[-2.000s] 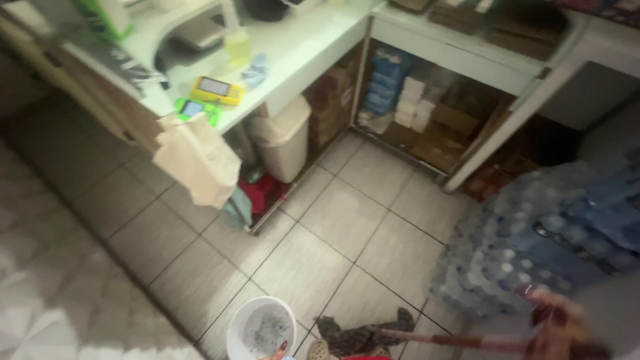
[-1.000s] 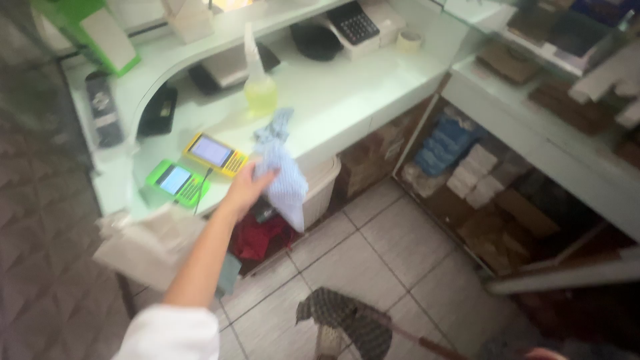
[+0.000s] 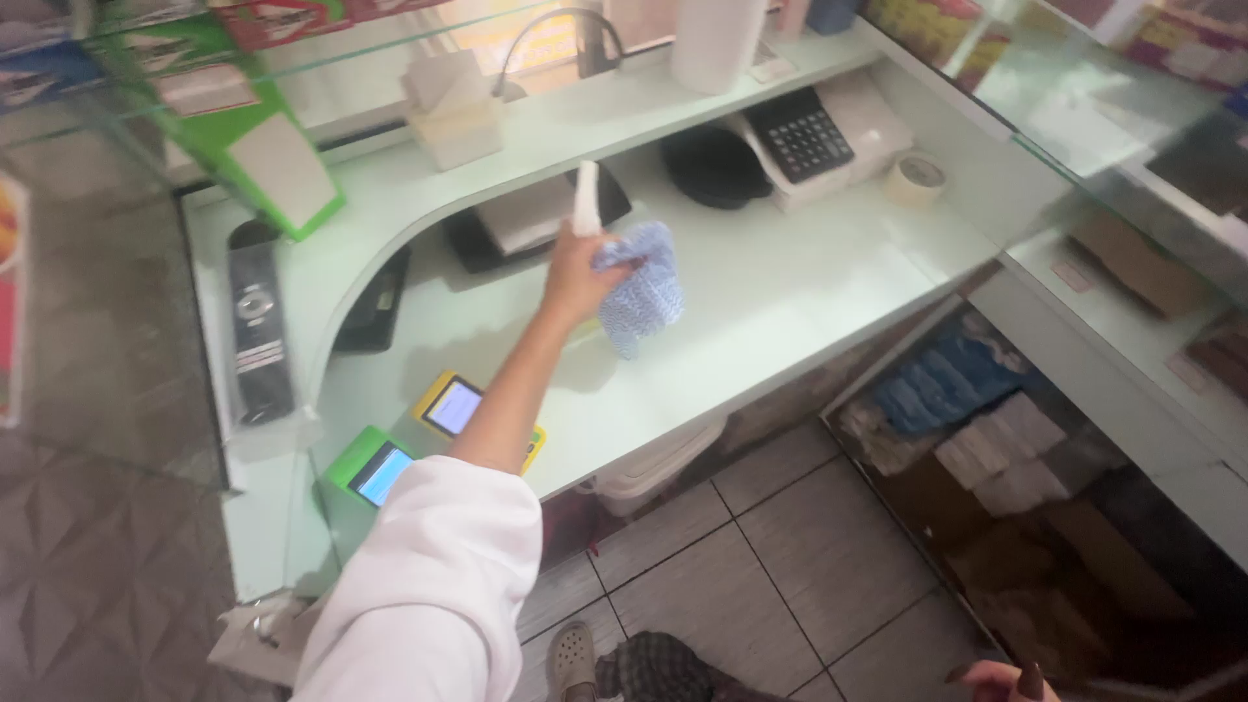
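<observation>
My left hand (image 3: 577, 278) reaches over the glass-topped counter, its fingers closed around the neck of a spray bottle (image 3: 586, 200). A blue-and-white cloth (image 3: 643, 288) hangs from the same hand, on its right side, and hides part of the bottle. Below the forearm lie a yellow card terminal (image 3: 453, 404) and a green card terminal (image 3: 375, 468). At the bottom right edge shows only part of my right hand (image 3: 999, 681), fingers bent; whether it holds anything is cut off. A dark checked cloth (image 3: 658, 668) lies on the floor beside a beige clog (image 3: 572, 655).
Along the counter's back stand a black bowl (image 3: 717, 166), a keypad machine (image 3: 799, 136) and a tape roll (image 3: 916, 177). A raised glass shelf (image 3: 546, 127) curves above. Under the counter is a white bin (image 3: 653, 473); to the right, an open cabinet holds blue packs (image 3: 946, 375).
My left hand, with the blue-and-white cloth, has moved from the counter's front edge farther in and is now on the spray bottle. The view has shifted toward the counter.
</observation>
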